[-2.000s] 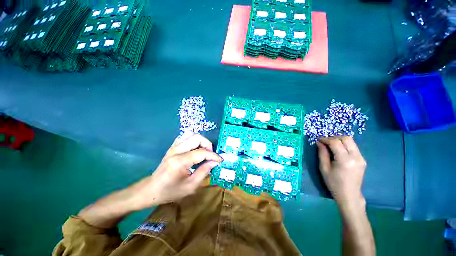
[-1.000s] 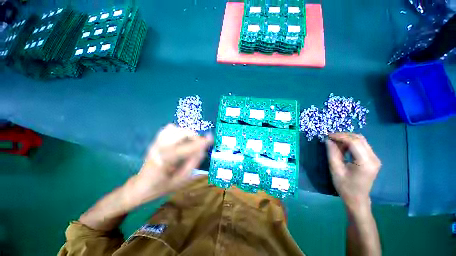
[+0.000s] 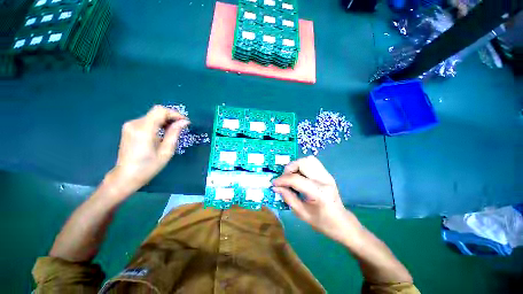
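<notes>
A green PCB panel with three rows of three units lies in front of me, a white square on each unit. My left hand is over the left component pile, thumb and index fingertips together; whether they hold a component cannot be told. My right hand is at the panel's lower right units, fingertips pinched and hiding part of them; a component between them is too small to make out. The right component pile lies beside the panel's upper right edge.
A stack of PCB panels stands on a pink pad beyond the panel. More stacked panels are at upper left. A blue bin is at right, with a dark bar and clear bags behind it.
My right hand has moved from the right pile to the panel's lower right. My left hand has moved from beside the panel up to the left pile. The view has shifted right.
</notes>
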